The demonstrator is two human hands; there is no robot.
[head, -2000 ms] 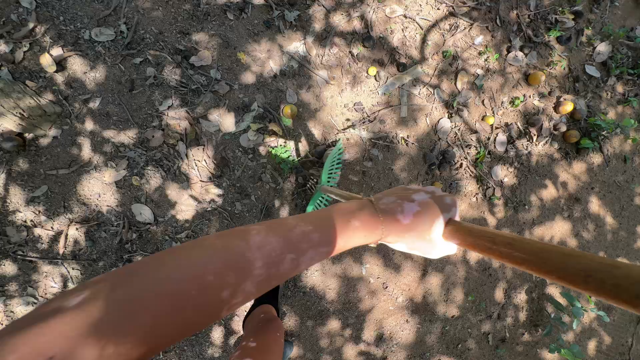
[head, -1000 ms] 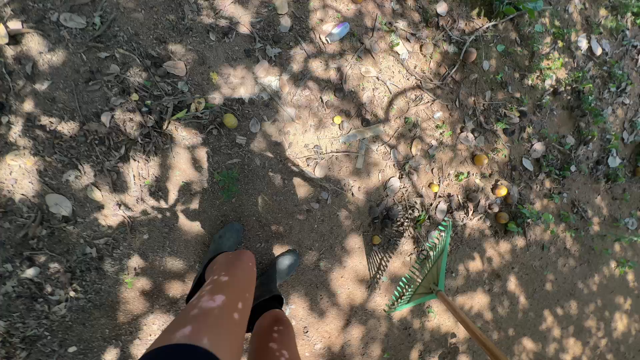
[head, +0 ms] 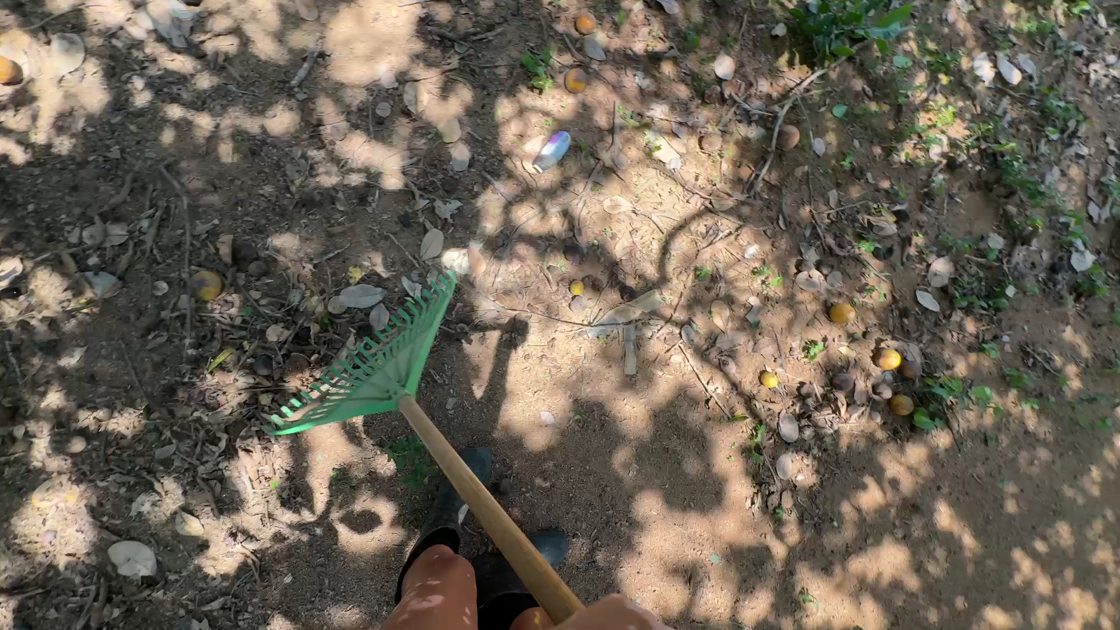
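At the bottom edge, only the upper part of one hand shows, which appears to be my left hand (head: 614,614), closed around the wooden handle (head: 490,516) of a rake. The handle slants up and left to the green fan rake head (head: 376,376), whose tines face the upper left over dry leaves and soil. A yellow-brown round fruit (head: 207,284) lies beyond the tines, on the left. My right hand is out of view.
My dark boots (head: 451,499) stand beneath the handle. Several yellow fruits, one of them bright yellow (head: 888,359), lie among leaves on the right. A pale, purple-marked object (head: 551,151) lies near the top, and a flat strip (head: 630,350) near the middle. Green plants (head: 844,31) grow at upper right.
The rake head, to the right of my boots a second ago, is now to their upper left. The hand and forearm seen two seconds ago have mostly left the picture. The view has shifted.
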